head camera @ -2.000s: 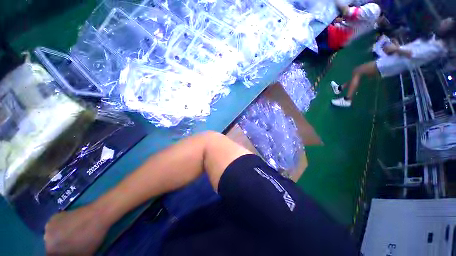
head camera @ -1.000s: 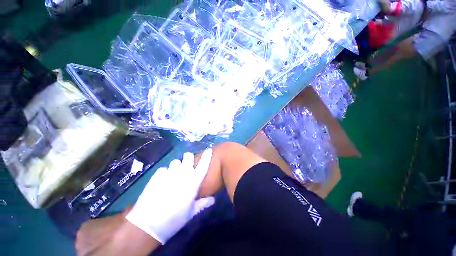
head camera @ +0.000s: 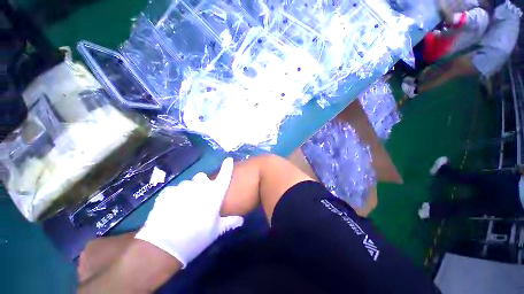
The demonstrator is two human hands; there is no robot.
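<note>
My left hand [head camera: 187, 215] wears a white glove and lies across my bare right forearm near the elbow, thumb and forefinger spread, with nothing visible in it. My right hand [head camera: 95, 252] is bare and mostly hidden behind my left wrist at the lower left; its fingers do not show. The cream block [head camera: 80, 143] of the fixture, under clear film, stands left of my hands. Its black base plate [head camera: 129, 192] with white lettering lies just beyond my left hand. A clear case [head camera: 118, 74] with a stiff rim leans behind the block.
A bright pile of clear cases in film [head camera: 247, 74] covers the far bench. An open cardboard carton [head camera: 379, 149] with bluish clear wrapped pieces stands beyond the bench edge. People show at the upper right and right edge. A pale panel [head camera: 480, 275] is at the lower right.
My gloved left hand has come into view and lies on my right forearm. The view has shifted, so the bench things appear further right than in the oldest frame.
</note>
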